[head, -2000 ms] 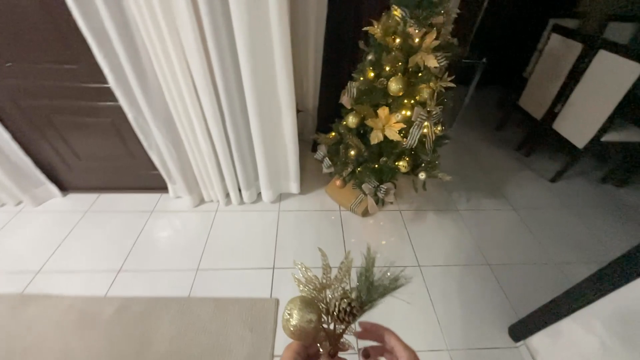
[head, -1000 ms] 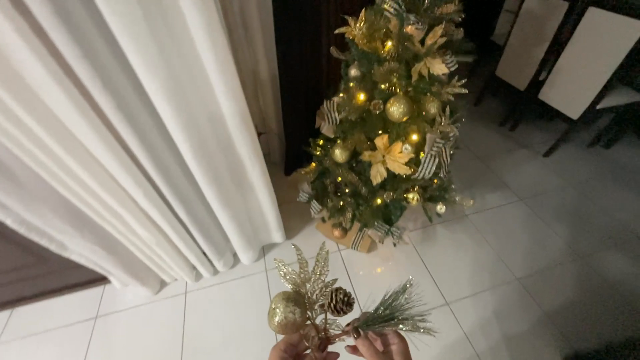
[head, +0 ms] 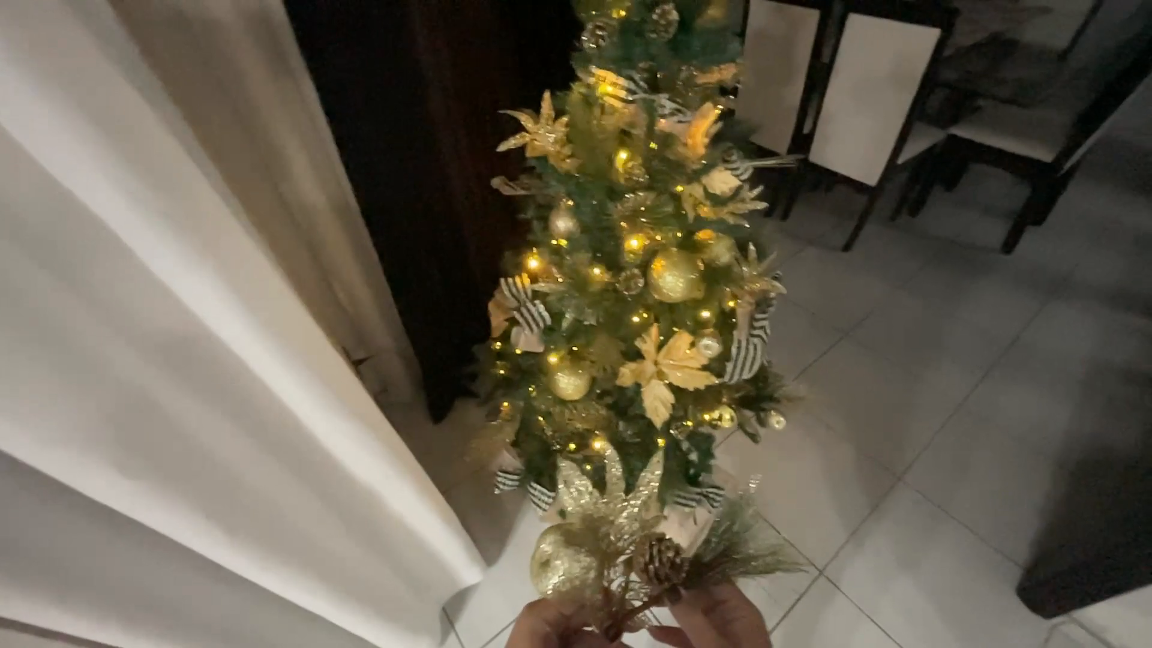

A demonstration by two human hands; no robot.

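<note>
At the bottom centre my left hand and my right hand pinch the stems of a Christmas floral pick from either side. The pick carries a gold glitter ball, glittery gold leaves, a pine cone and a frosted pine sprig. Behind it stands a lit artificial Christmas tree, with gold baubles, a gold poinsettia, striped ribbons and pine cones. The pick overlaps the lower part of the tree in the view. My palms are cut off by the lower edge.
White curtains hang along the left, beside a dark door or panel. Dark chairs with pale backs stand at the upper right on a tiled floor. A dark furniture edge is at the lower right.
The view has come closer to the tree. Both hands still hold the pick, which now overlaps the tree's lower branches in the view.
</note>
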